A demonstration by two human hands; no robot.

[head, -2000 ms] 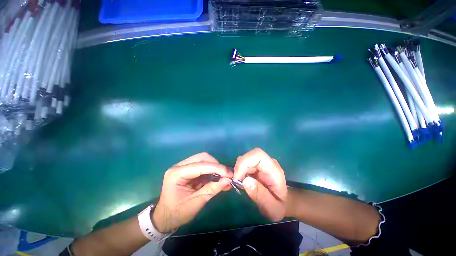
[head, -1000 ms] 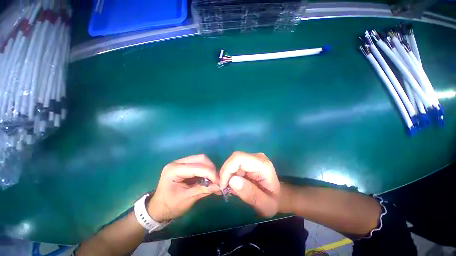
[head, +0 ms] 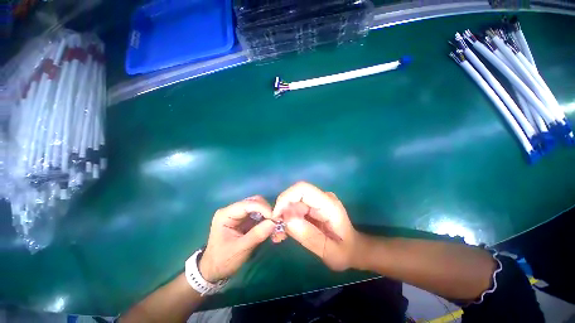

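Note:
My left hand point(head: 238, 238) and my right hand point(head: 318, 226) meet at the fingertips above the green bench, near its front edge. Between them they pinch a tiny connector piece point(head: 279, 228), mostly hidden by the fingers. A small dark bit also shows inside my left hand's curled fingers; I cannot tell what it is. One white-sleeved wire harness point(head: 343, 76) lies alone farther back, its loose wires and connector at the left end and its blue end at the right.
A pile of harnesses point(head: 511, 88) lies at the right, blue ends towards me. Bagged harnesses point(head: 60, 120) lie at the left. A blue tray point(head: 180, 36) and a film-wrapped dark stack point(head: 302, 26) stand at the far edge beside the metal rail point(head: 429, 14).
The camera view has turned and shifted, so more of the bag and tray shows. Both hands stay together at the small piece; the fingers have shifted slightly around it.

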